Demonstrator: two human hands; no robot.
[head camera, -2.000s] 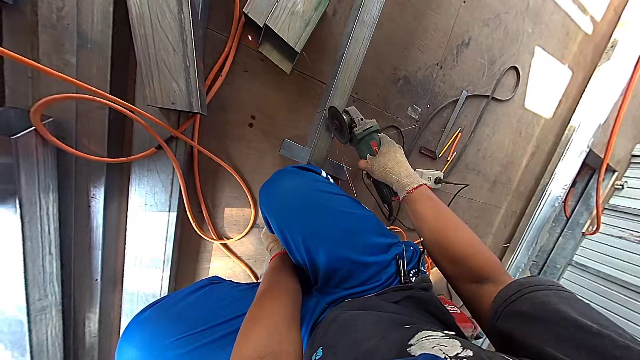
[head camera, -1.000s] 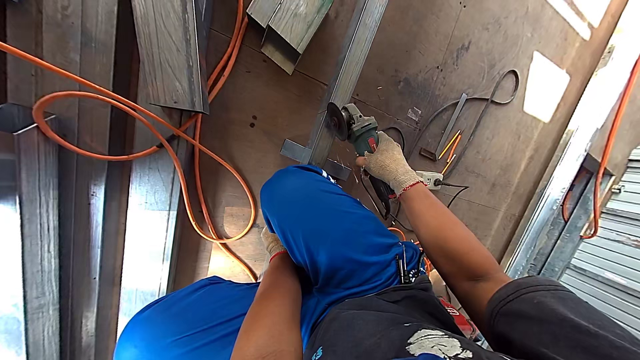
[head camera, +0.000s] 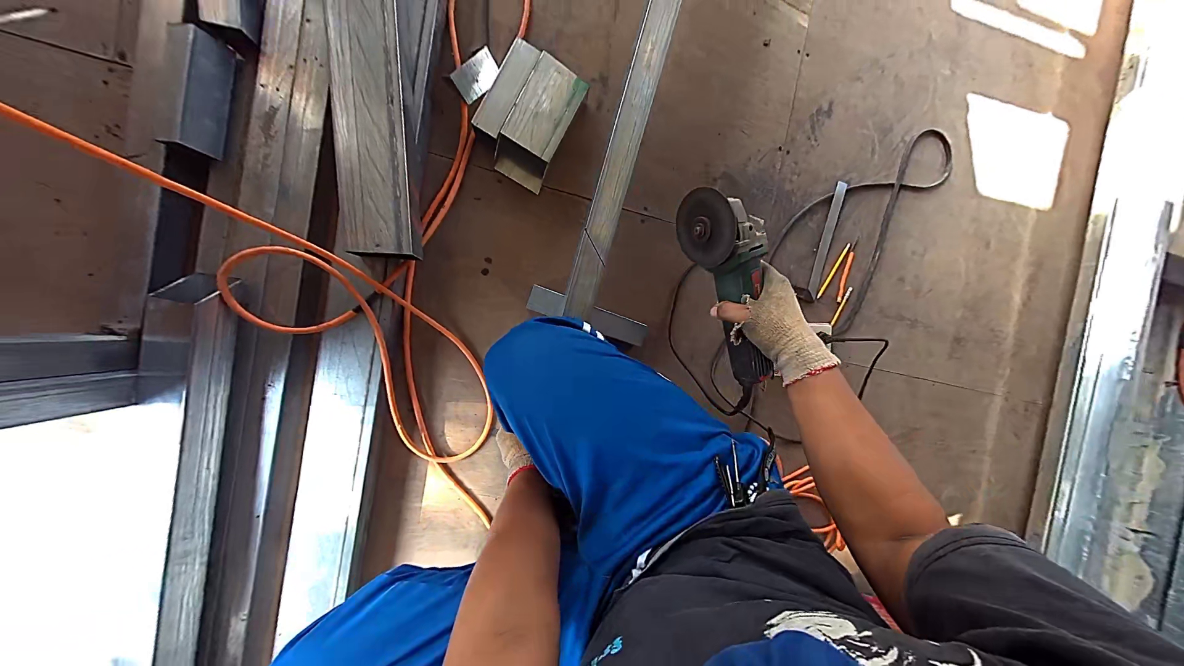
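Note:
My right hand, in a knitted work glove with a red cuff, grips an angle grinder by its green body, its disc facing up and left. The disc is apart from a square metal tube, which has a thin dark line across it near my knee. That tube lies over a short metal crosspiece beside my knee. My left hand, also gloved, is mostly hidden beneath my bent leg in blue trousers; what its fingers do does not show.
Orange hose loops over long metal tubes at the left. Short tube offcuts lie above. Right of the grinder are a small metal bar, pencils and a black cable. A metal frame runs along the right side.
My right hand has moved the grinder to the right, off the square tube, where sparks showed earlier. The view has shifted somewhat.

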